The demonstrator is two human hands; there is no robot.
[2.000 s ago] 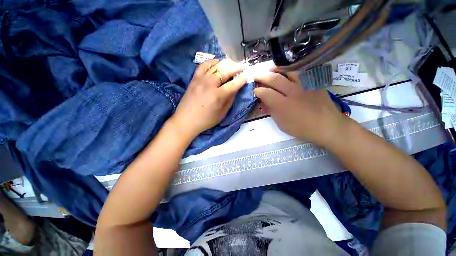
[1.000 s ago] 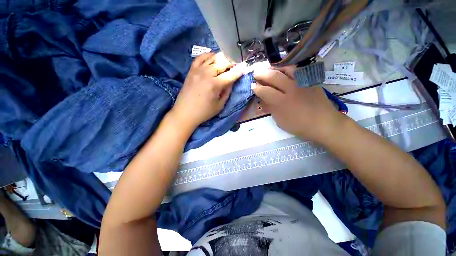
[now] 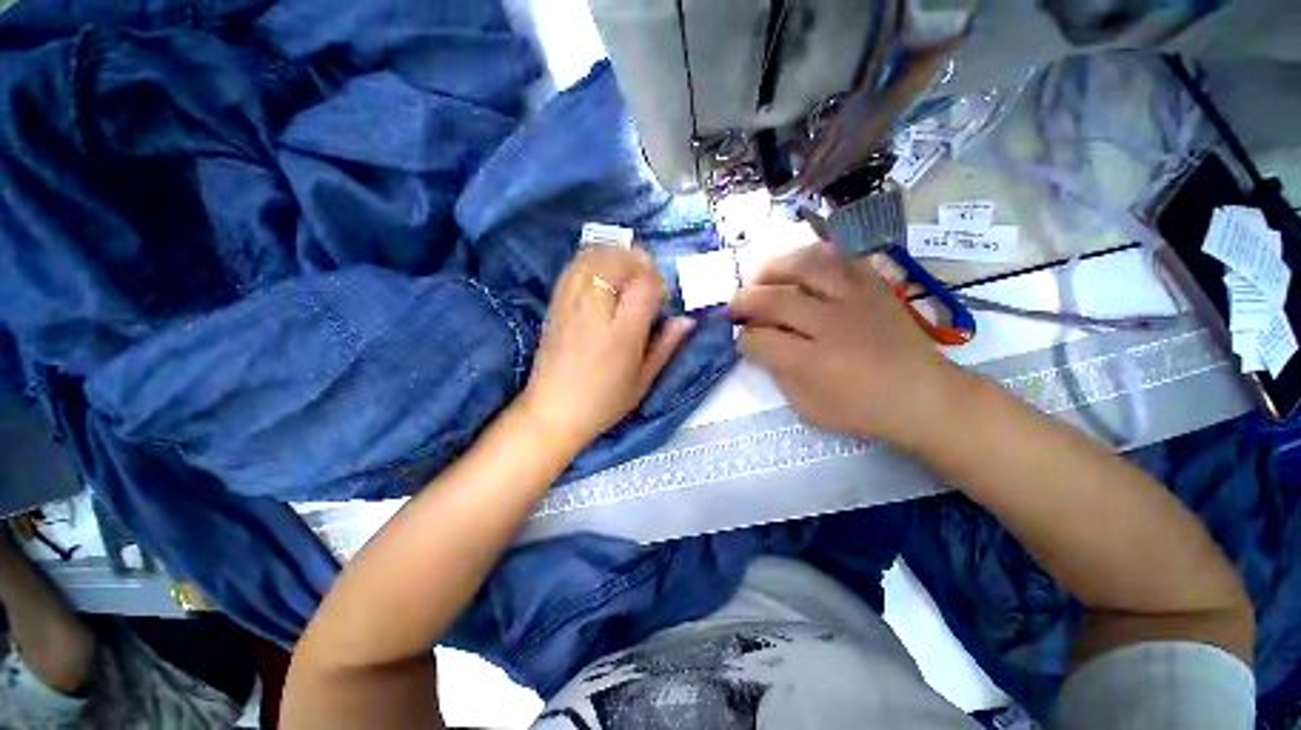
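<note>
The blue denim-like garment point(image 3: 314, 385) lies gathered over the left of the table, its edge under my hands. My left hand point(image 3: 602, 331) rests on the cloth left of the needle area, its fingers bent over the cloth. My right hand point(image 3: 828, 335) is at the cloth's right edge, fingertips together at the edge beside the white label. A small white label point(image 3: 706, 281) lies on the cloth between my hands, just in front of the presser foot point(image 3: 742, 186). Another white tag point(image 3: 606, 234) shows above my left hand. The lit needle area is overexposed.
The sewing machine head point(image 3: 649, 86) hangs above my hands. Orange and blue snips point(image 3: 945, 302) lie right of my right hand. White slips point(image 3: 963, 240) lie behind them, more on a dark flat object point(image 3: 1213, 214). A ruler strip point(image 3: 799, 459) runs along the front edge. Another person's arm point(image 3: 40, 613) shows lower left.
Both hands have moved toward me, away from the needle, and the left hand now sits apart from the right. The white label between them and the snips have come into view.
</note>
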